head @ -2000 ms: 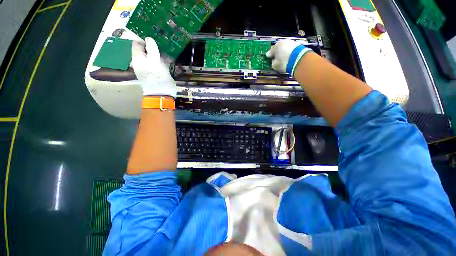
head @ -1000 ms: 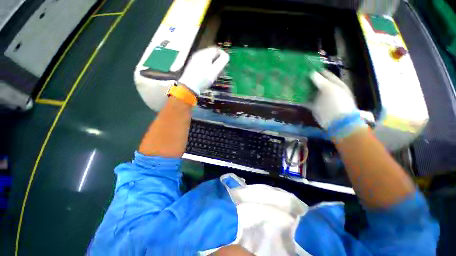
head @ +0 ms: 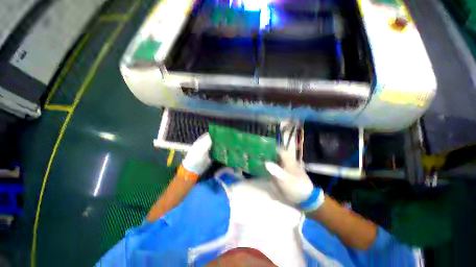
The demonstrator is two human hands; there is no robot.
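Note:
A green circuit board (head: pixel 242 149) with small pale components is held in front of my chest, above the near edge of the keyboard tray. The image is blurred. My left hand (head: pixel 199 154), in a white glove with an orange band at the wrist, grips the board's left end. My right hand (head: pixel 291 177), in a white glove with a blue band, grips its right end, thumb on top. The inspection machine (head: pixel 402 68) stands beyond, its bay dark with blue and white light at the back.
The keyboard (head: pixel 182 128) lies on a white-edged tray (head: pixel 334 170), partly covered by the board. A blurred mouse (head: pixel 329 140) is on its right. A red knob (head: pixel 399 23) is on the housing. A green ridged block (head: pixel 128 208) is low at the left.
Both hands have moved back from the machine's bay towards my chest with a green board. Blue and white light now shows in the bay.

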